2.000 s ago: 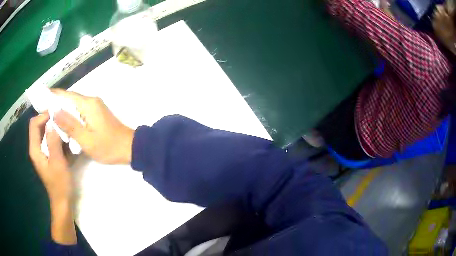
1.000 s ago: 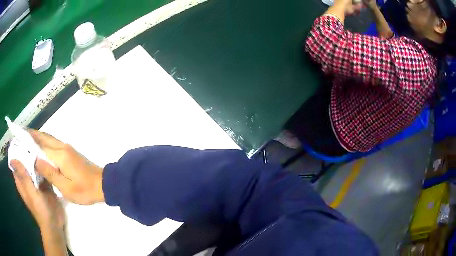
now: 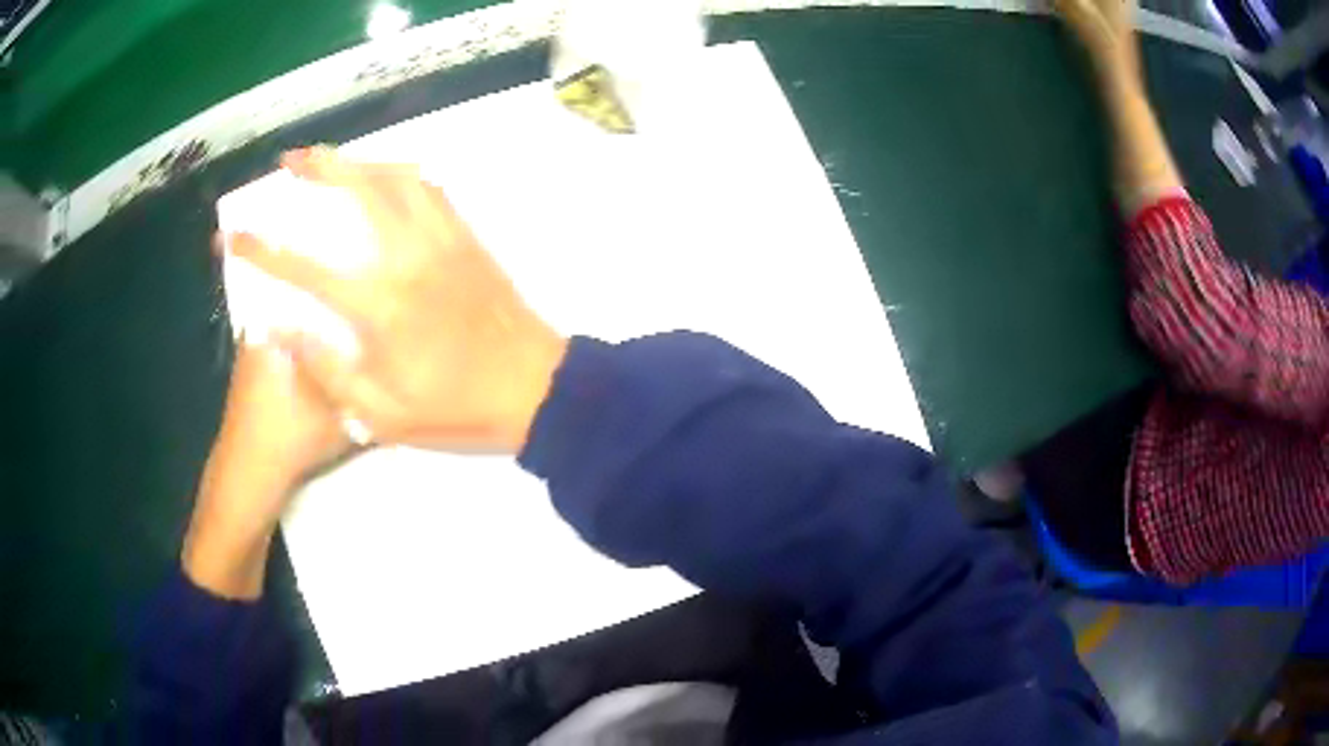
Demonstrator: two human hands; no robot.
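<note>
My right hand (image 3: 445, 313) lies over my left hand (image 3: 270, 423) above the left part of the white sheet (image 3: 700, 262). A white bundle (image 3: 299, 318), washed out by glare, is pressed between them; it looks like a cloth around a white unit, but I cannot separate the two. My left hand is below it, its fingers mostly hidden. The fingers of my right hand are stretched over it and blurred. A whitish bottle (image 3: 627, 44) with a yellow and black label stands at the sheet's far edge, its top cut off by the frame.
A pale worn rail (image 3: 306, 99) curves along the far side, with the bright green belt (image 3: 190, 59) beyond it. The dark green bench (image 3: 962, 190) surrounds the sheet. A person in a red checked shirt (image 3: 1224, 321) sits at the right, one forearm over the bench.
The view has shifted, so bottle and sheet appear further right. My hands have moved from the sheet's left edge to over it, my right hand now flatter on top. The coworker's arm has reached forward.
</note>
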